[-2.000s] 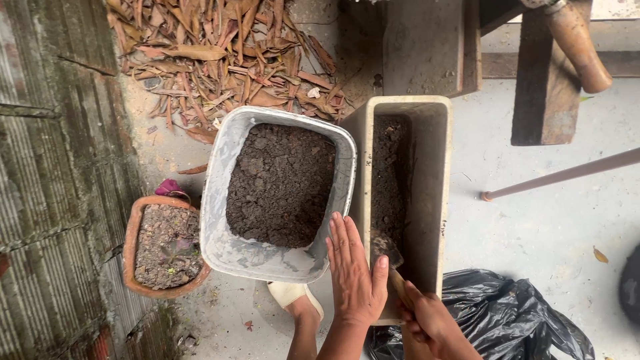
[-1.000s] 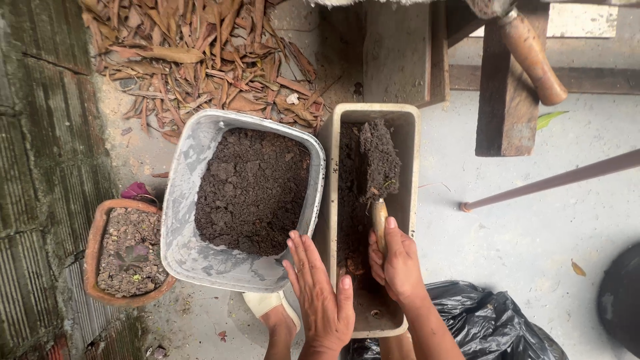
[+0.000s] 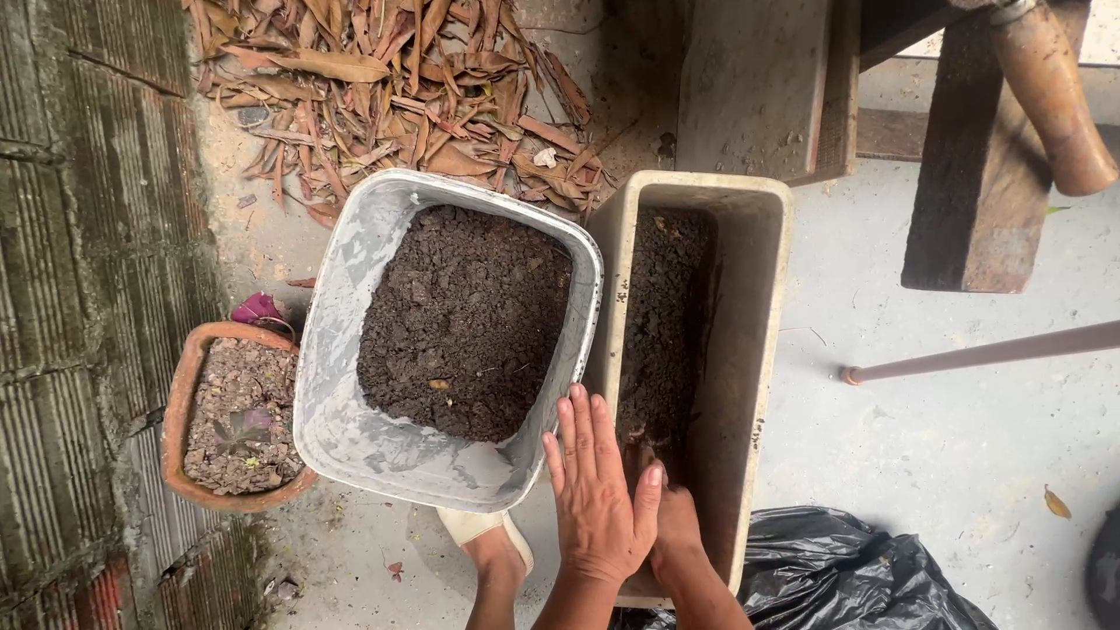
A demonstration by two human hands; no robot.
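Note:
A white square plastic bucket holds dark soil and stands left of a long rectangular planter. More soil lies along the planter's left side. My left hand is held flat, its fingertips at the bucket's lower right rim, and holds nothing. My right hand is down inside the planter's near end, closed around the wooden handle of a trowel; most of the tool is hidden by the hand and the soil.
A clay pot with a small succulent sits by the brick wall. Dry leaves are heaped behind the bucket. Wooden pieces and a wooden tool handle are at upper right, a black plastic bag at lower right.
My right hand has moved down toward me inside the planter; the trowel blade heaped with soil a second ago is now out of sight. My left hand stays by the bucket's rim.

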